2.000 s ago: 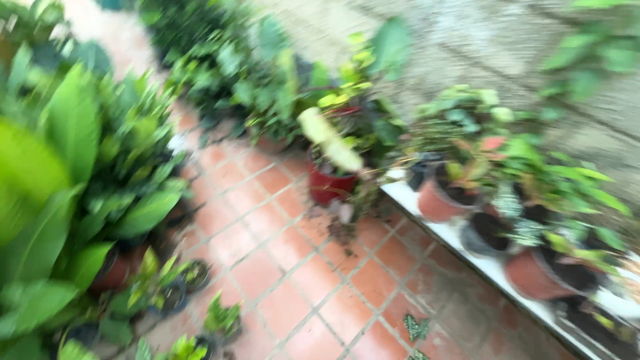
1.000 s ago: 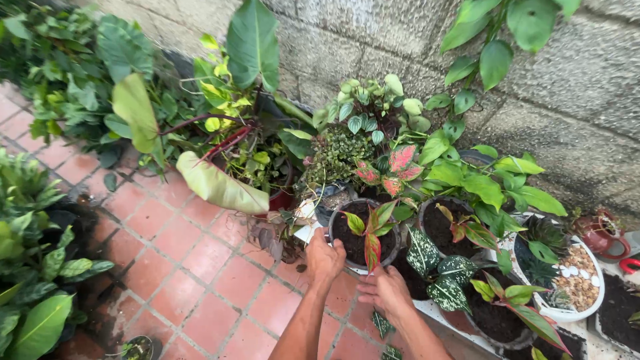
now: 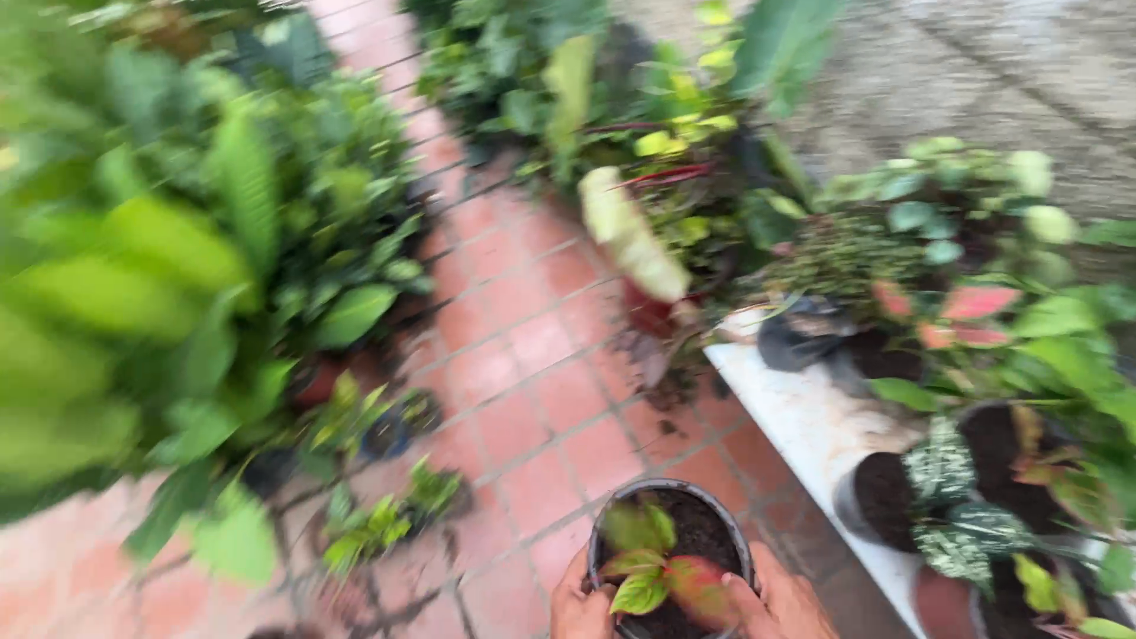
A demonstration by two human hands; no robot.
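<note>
Both hands hold a round dark plastic flower pot (image 3: 672, 486) by its sides, low at the bottom of the head view. Dark soil fills the pot, and a small plant with green and red leaves (image 3: 652, 577) grows from it. My left hand (image 3: 579, 599) grips the left side of the rim. On the right side is my right hand (image 3: 781, 599), its thumb by the red leaf. The pot is over the tiled floor, left of a white shelf (image 3: 781, 426) that bears several potted plants. The undersides of the pot and hands are out of view.
Dense leafy plants (image 3: 240, 231) crowd the left, with small potted plants (image 3: 390, 524) on the red tiles (image 3: 568, 444). A red pot with a large-leaved plant (image 3: 648, 306) stands beyond the shelf's corner. A block wall (image 3: 976, 80) rises behind.
The pot, among the others by the shelf's end a second ago, is now held off the shelf, over the floor. The view has swung left.
</note>
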